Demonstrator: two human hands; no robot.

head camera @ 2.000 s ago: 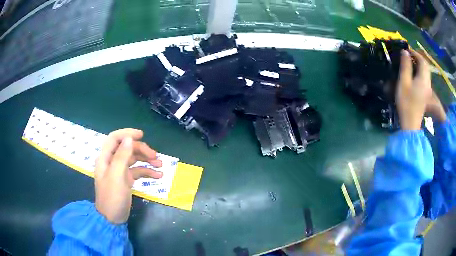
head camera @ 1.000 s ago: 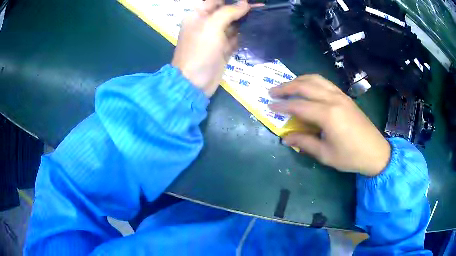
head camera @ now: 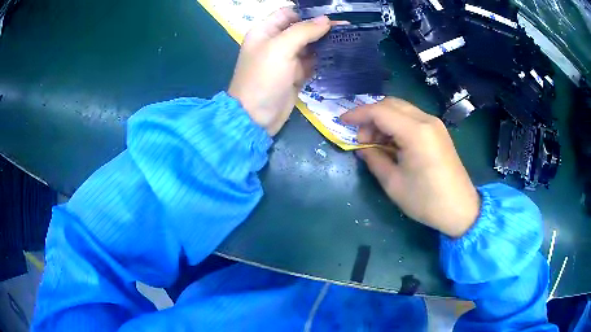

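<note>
My left hand (head camera: pixel 269 68) holds a black plastic housing (head camera: pixel 350 61) by its left side, above the adhesive tape sheet. The housing hides the middle of the sheet. My right hand (head camera: pixel 415 159) pinches the near right end of the die-cut 3M adhesive tape sheet (head camera: pixel 327 115), by its yellow liner edge. The sheet is white with blue print and runs up to the top edge of the picture, behind my left hand. The fingertips of my right hand are partly hidden by the bent end.
A heap of taped housings (head camera: pixel 473 71) with white strips lies at the upper right. An untaped-looking black housing (head camera: pixel 515 150) lies at its near end. A black tape piece (head camera: pixel 361 262) lies by the near edge. Thin white strips (head camera: pixel 558 277) lie at the lower right.
Both hands have come together at the tape sheet, my left now with a black housing. Since one second ago, my right hand has taken hold of the sheet's end and bent it.
</note>
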